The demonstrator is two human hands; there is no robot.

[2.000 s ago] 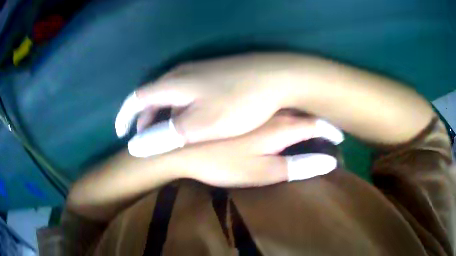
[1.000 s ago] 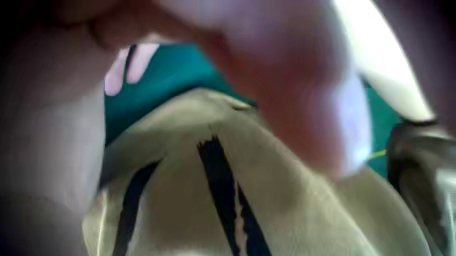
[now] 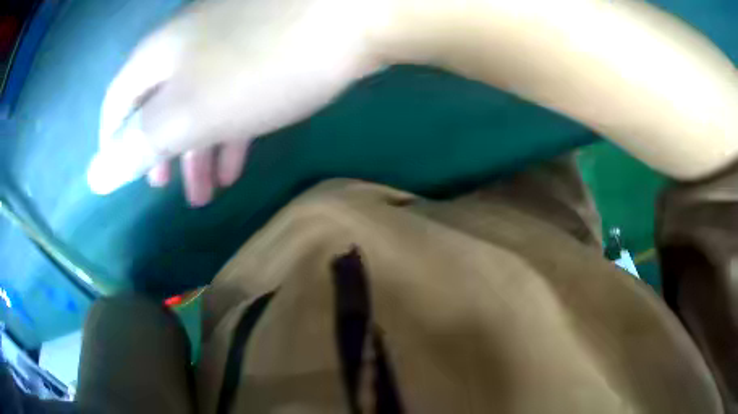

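My right hand reaches in from the right edge across the upper left, over the green bench surface. It is blurred and overexposed. White covers show on the thumb side, and several bare fingers hang below. Thumb and forefinger look close together. No held thing shows, but I cannot tell whether something thin is between them. My left hand is not in view. A brown sleeve-like shape stands at the lower left. No part or machine is clearly visible near the hand.
A pale tube and dark cable run along the left of the bench. Small blue marks lie beside them. My brown garment with black strips fills the lower middle. A white object shows at the right, near green floor.
The crossed hands have separated. The large blurred hand close to the camera a second ago is gone. The right hand now shows fully at upper left, and more bench is visible.
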